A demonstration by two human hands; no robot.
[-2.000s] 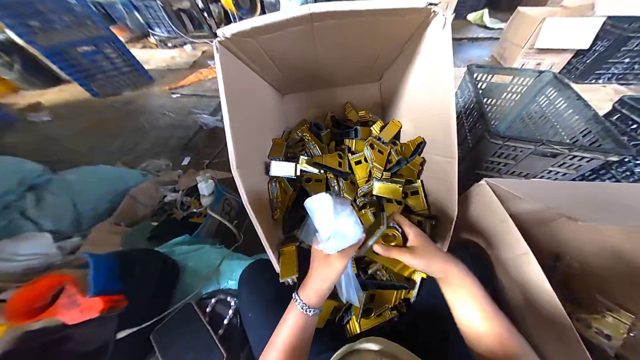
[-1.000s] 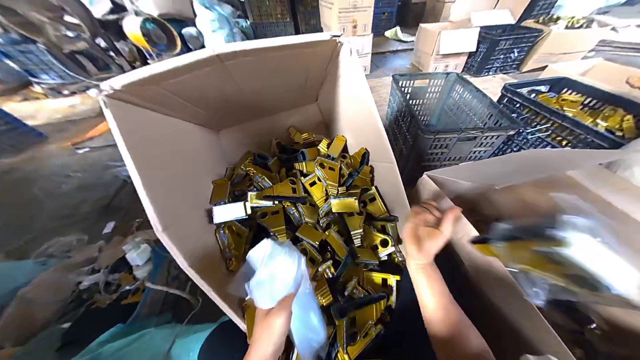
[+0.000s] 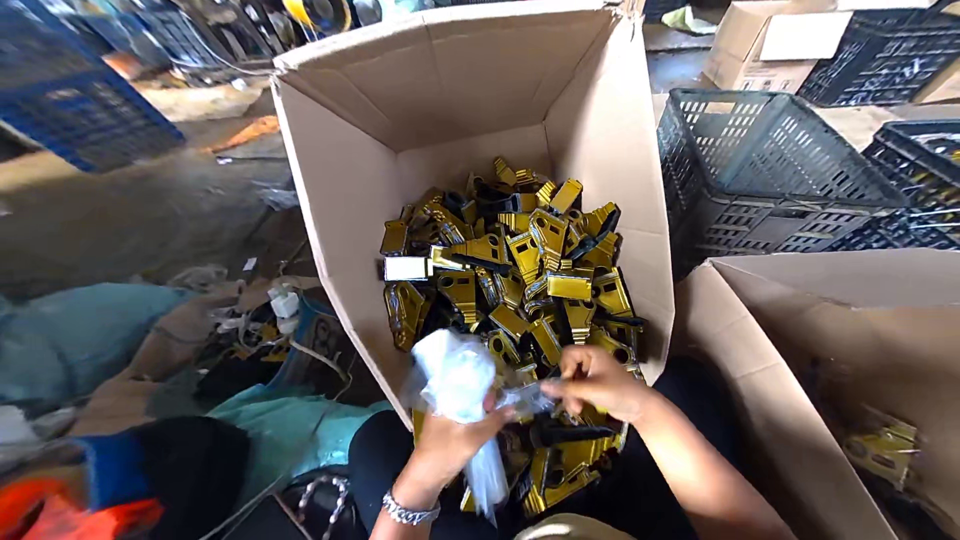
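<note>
My left hand (image 3: 454, 442) is closed around a bundle of clear plastic bags (image 3: 457, 379), its ends hanging below the fist. My right hand (image 3: 604, 384) pinches the edge of a thin plastic film (image 3: 531, 399) that stretches between both hands. Below and beyond them, many gold-coloured metal parts (image 3: 547, 232) with black pieces lie jumbled in a tall cardboard box (image 3: 341, 180). A black, elongated piece (image 3: 574, 433) lies just under my right hand. Blur hides how the film joins the bundle.
To the right, a second cardboard box (image 3: 780, 375) holds a few gold parts in plastic (image 3: 881, 450). Behind it stand a dark plastic crate (image 3: 795, 217) and another crate with parts (image 3: 915, 150). Teal sacking (image 3: 300, 424) and a blue crate (image 3: 82, 112) are at left.
My right hand was over the right-hand box a second ago, near a blurred bagged part. It is now back beside my left hand, holding film. The left hand still holds the bundle.
</note>
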